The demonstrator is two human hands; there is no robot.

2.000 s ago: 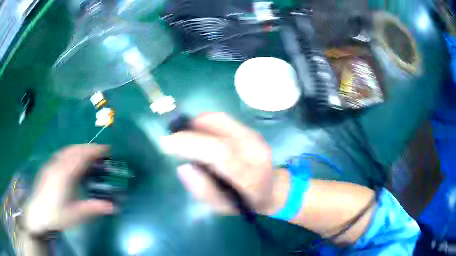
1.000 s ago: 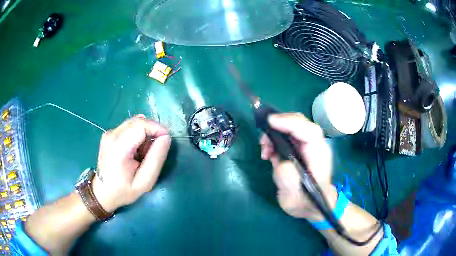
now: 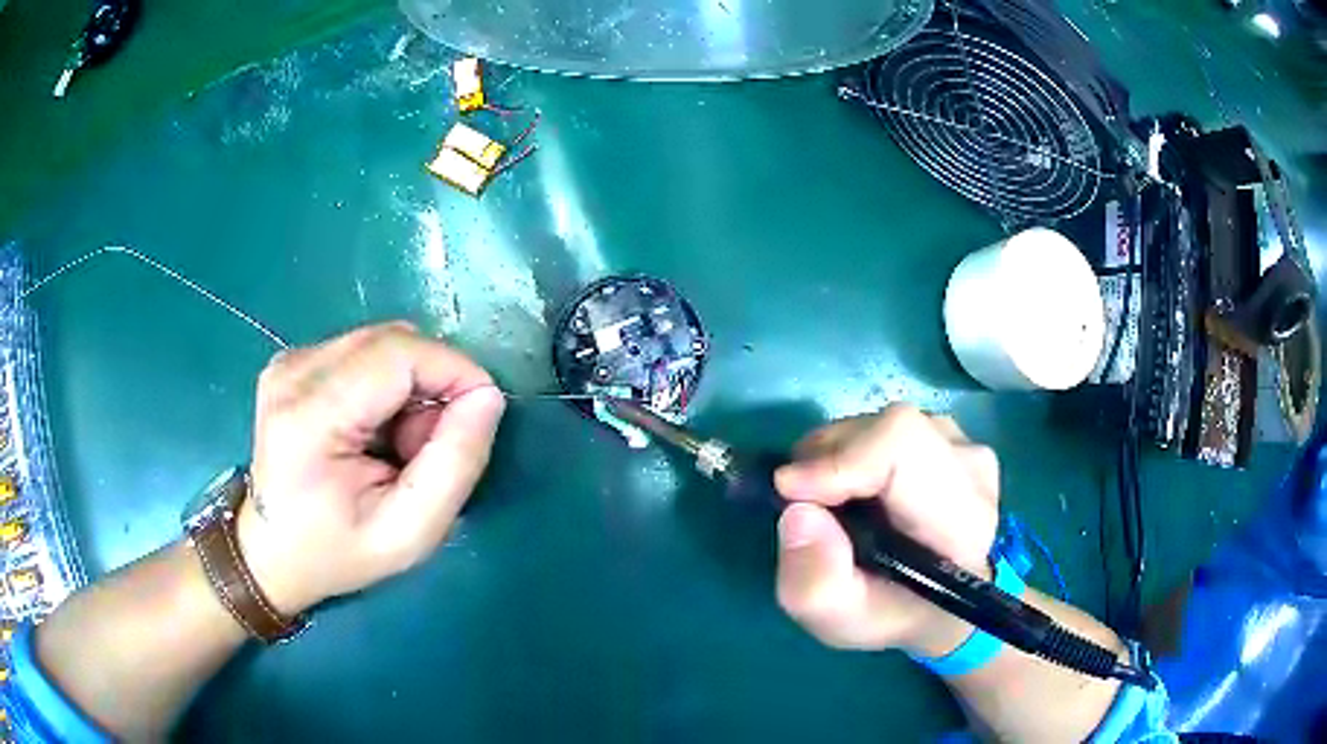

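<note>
A round black device housing lies open on the green mat, with grey and black parts inside and a small green circuit board at its lower edge. My left hand pinches a thin solder wire; its end reaches the circuit board, and the rest curves off to the left. My right hand holds the soldering iron like a pen. The iron's tip is at the board beside the wire's end; whether they touch is too small to tell.
Two batteries with fine leads lie beyond the housing. A clear plastic rim is at the top. A black fan, a white tub and the iron stand are at right. A battery tray is at left.
My right hand has moved down and the iron's tip has come left onto the board. The wire's end is still at the housing. The items beyond sit higher in view.
</note>
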